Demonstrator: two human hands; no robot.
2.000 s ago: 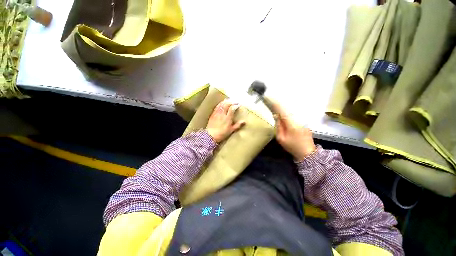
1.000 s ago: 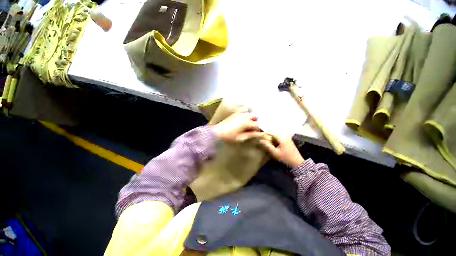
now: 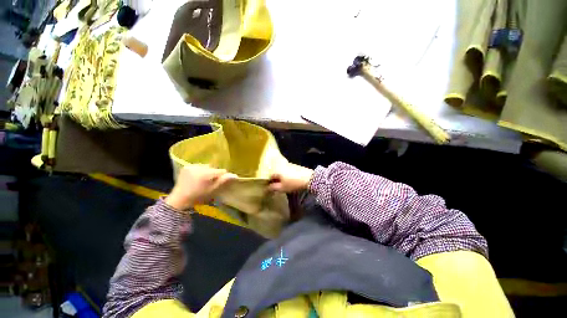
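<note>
A tan sewn piece with yellow inside (image 3: 239, 149) is held open off the bench's front edge, its mouth facing up. My left hand (image 3: 200, 184) grips its near rim at the left. My right hand (image 3: 291, 179) pinches the same rim at the right. The fingertips are partly hidden by the fabric. The hammer (image 3: 401, 102) lies on the bench to the right, dark head away from me, its pale handle pointing to the front edge. No hand touches it.
Another tan piece with a brown panel (image 3: 193, 68) stands open on the white bench (image 3: 311, 37). A white sheet (image 3: 357, 118) overhangs the bench edge. Tan pieces (image 3: 528, 74) drape at the right. Yellow strips (image 3: 93, 77) hang at the left. An orange-tan bottle-like object (image 3: 135, 46) lies nearby.
The hammer has left my right hand and lies on the bench. The tan piece has moved left and its mouth now gapes open. Both hands have moved left with it, onto its rim.
</note>
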